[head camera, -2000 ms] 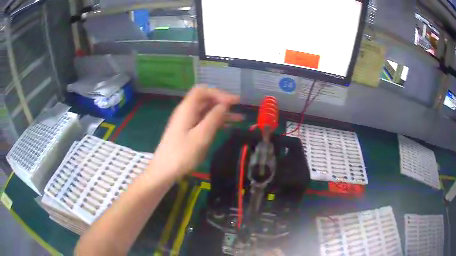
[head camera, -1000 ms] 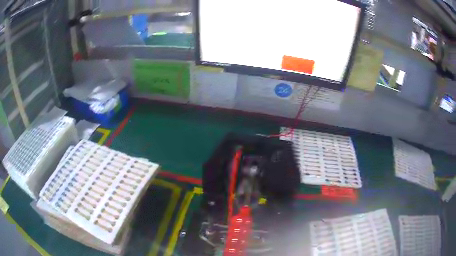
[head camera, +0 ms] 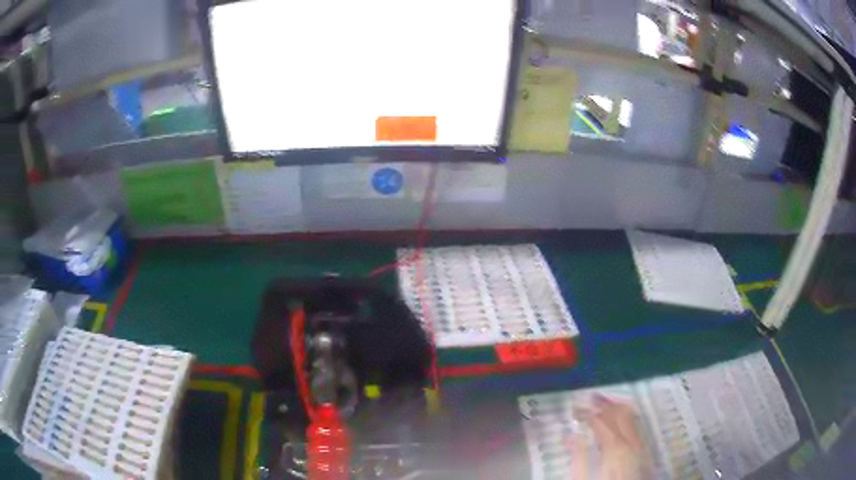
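Observation:
My right hand (head camera: 615,439), bare and blurred, is over the white parts tray (head camera: 544,412) at the lower right. Its fingertips are at the tray's slots; whether they hold a part cannot be told. The black test fixture (head camera: 375,337) stands left of centre. Its red ribbed clamp handle (head camera: 328,445) points down toward the picture's lower edge. The seat below the handle is not clearly visible. My left hand is not in view.
A parts tray (head camera: 488,295) lies behind the fixture, beside a red label (head camera: 536,352). Stacked trays (head camera: 108,403) stand at the left, near a blue bin (head camera: 80,253). Another tray (head camera: 685,270) lies far right. The monitor (head camera: 366,75) shows an orange-red block. Thin red wires hang below it.
The view has turned right. The handle, upright two seconds ago, was down one second ago and remains down. The left hand has left the picture; my right hand has appeared over the lower right tray.

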